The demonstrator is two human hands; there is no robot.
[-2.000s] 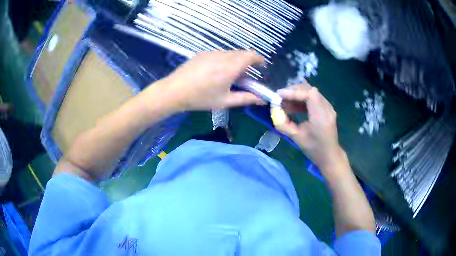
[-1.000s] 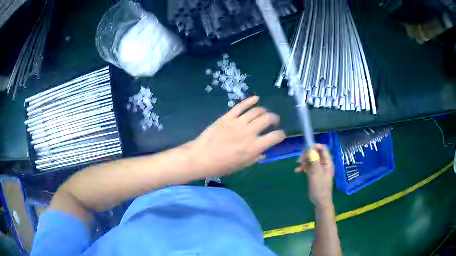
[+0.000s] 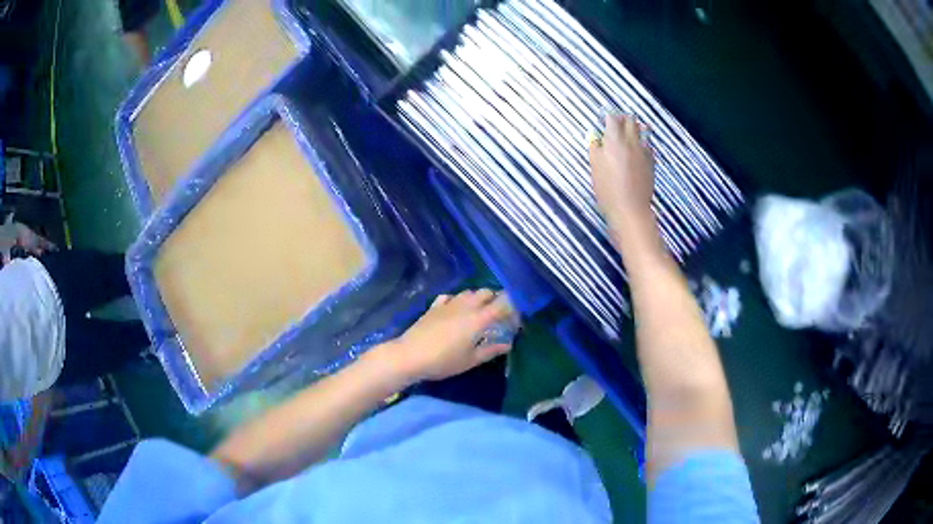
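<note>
Bright metal tubes [image 3: 512, 113] lie in a neat parallel row in a dark tray at the upper centre. My right hand [image 3: 622, 169] is on top of the row, fingers bent down on the tubes, with a yellow band at a finger. Whether it grips a tube is hidden. My left hand [image 3: 465, 333] is in front of my body, below the tray, with its fingers apart and nothing visible in it. Small clear-white plastic pieces [image 3: 719, 307] lie in a pile right of the tray, and a second pile [image 3: 794, 422] lies lower right.
Large blue-rimmed crates with tan cardboard [image 3: 261, 261] stand left of the bench. A clear plastic bag with whitish contents [image 3: 805, 263] lies at the right. A loose tube bundle [image 3: 859, 489] fans out at the lower right corner. Part of another person [image 3: 31, 328] shows at the left edge.
The view has swung left to the tray and crates. My right hand, which held a long tube upright by the bench edge, is now on the tube row. My left hand has drawn back off the bench.
</note>
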